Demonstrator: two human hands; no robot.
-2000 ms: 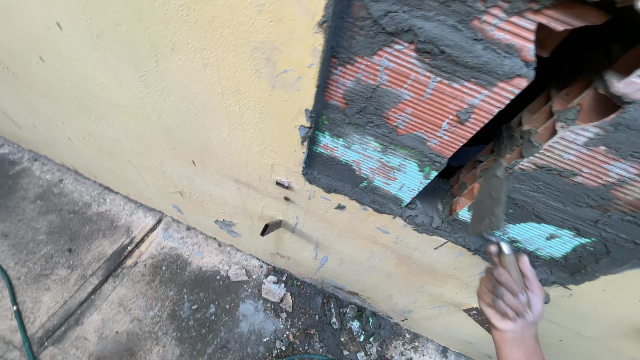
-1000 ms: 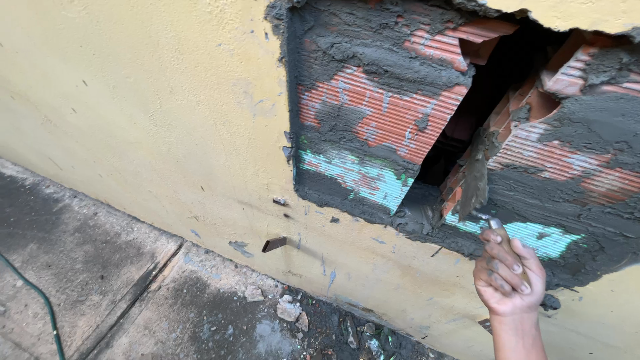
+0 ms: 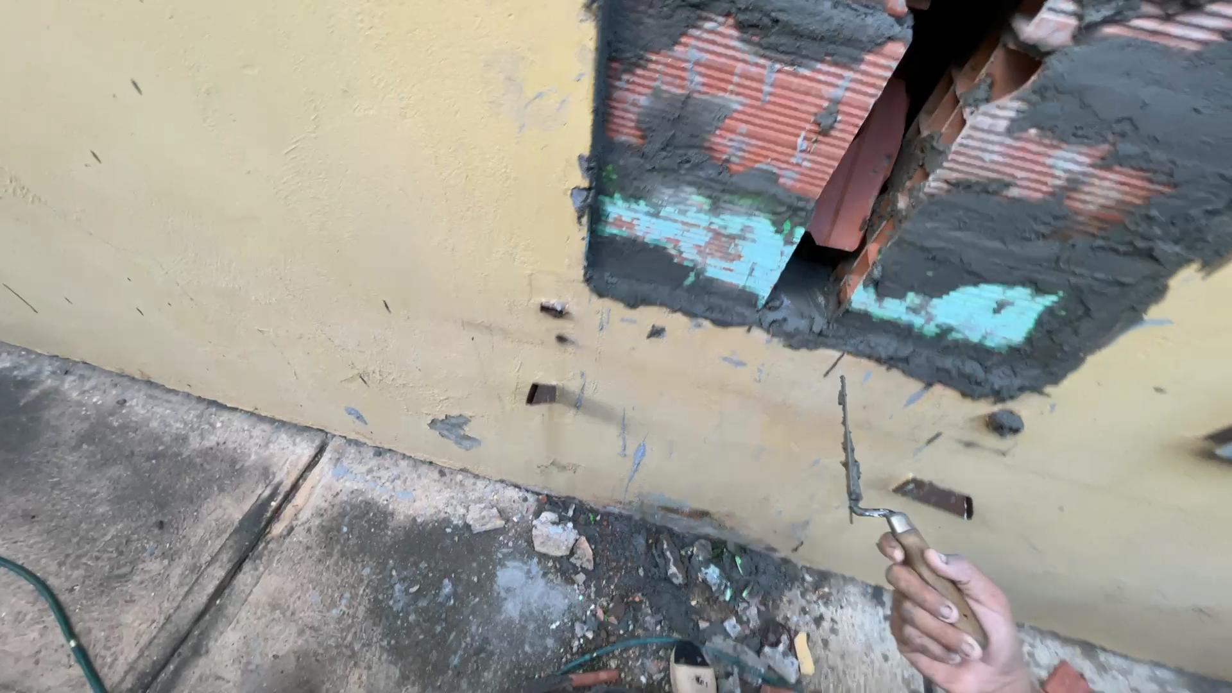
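Observation:
My right hand point(image 3: 948, 611), at the lower right, is closed round the wooden handle of a masonry trowel point(image 3: 849, 457). The blade is seen edge-on, smeared with mortar, in front of the yellow wall below the patch and apart from it. Above it, grey mortar point(image 3: 1136, 115) partly covers ribbed red clay blocks point(image 3: 770, 87), with turquoise paint point(image 3: 1001, 313) on their lower parts. A dark slanting gap splits the blocks, and a smooth reddish piece point(image 3: 857, 178) shows inside it. My left hand is out of view.
Metal stubs point(image 3: 934, 498) stick out of the yellow wall point(image 3: 289, 192). Stone rubble point(image 3: 553, 534) lies along its foot on the concrete ground point(image 3: 385, 558). A green hose point(image 3: 53, 616) runs at lower left, and a brush-like object point(image 3: 691, 669) is at the bottom edge.
The trowel has moved from the gap's lower end down and away from the blocks. A reddish piece now shows inside the gap. A mortar lump on the wall below the patch is uncovered.

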